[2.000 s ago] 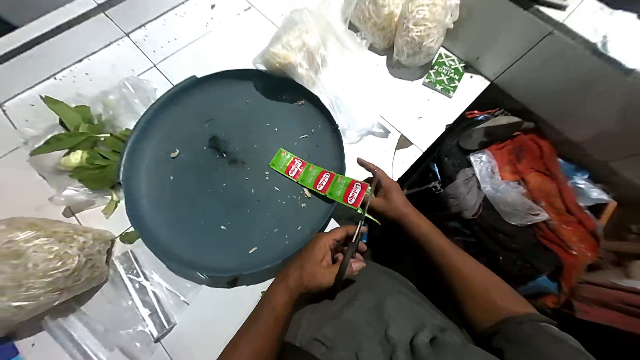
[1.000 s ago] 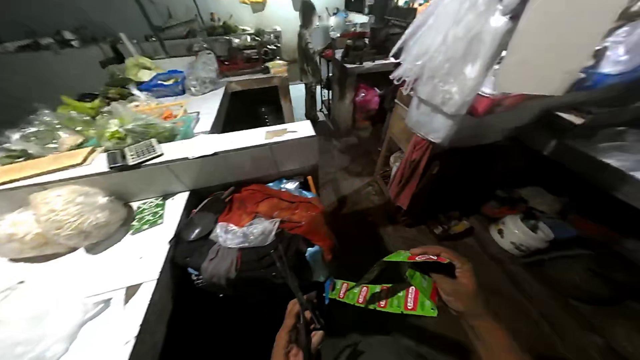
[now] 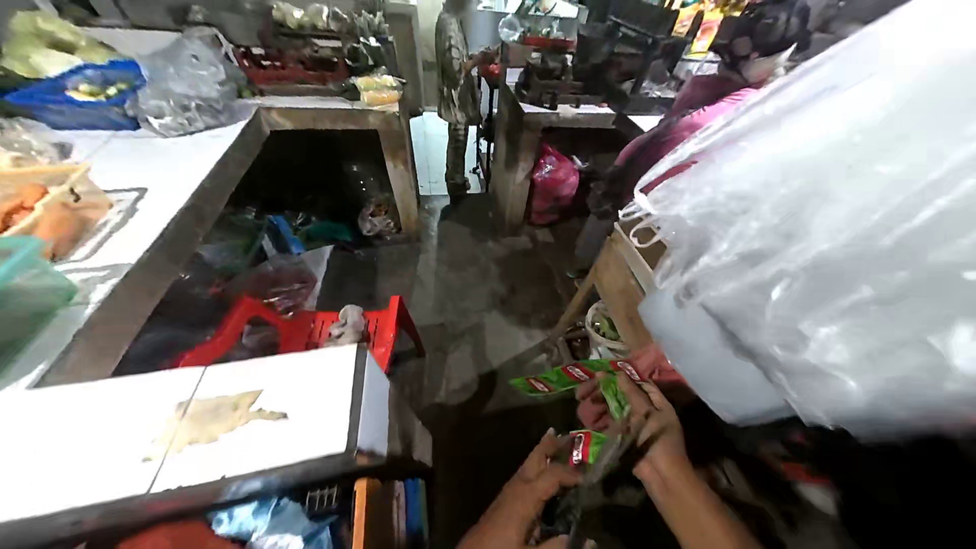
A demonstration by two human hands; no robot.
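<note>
Green and red seasoning sachets in a strip (image 3: 576, 373) run from my right hand (image 3: 648, 423), which grips them at lower right. Part of the strip folds down beneath its fingers. My left hand (image 3: 537, 484) is lower and to the left, closed on the blurred dark handle of scissors (image 3: 568, 507). The blades point up toward my right hand. A green and red sachet (image 3: 585, 448) lies between the two hands, by the left thumb; whether it is joined to the strip I cannot tell.
White plastic bags (image 3: 831, 252) hang at right. A tiled counter (image 3: 290, 427) is at lower left, with a red plastic chair (image 3: 305, 328) behind it. Farther off, a person (image 3: 455, 84) stands in the aisle, and a person in pink (image 3: 686, 122) is at right.
The view has swung far, from the round tray to the market aisle. The sachet strip, stretched out over the tray's edge at first, is now bunched in my right hand, and both hands are close together.
</note>
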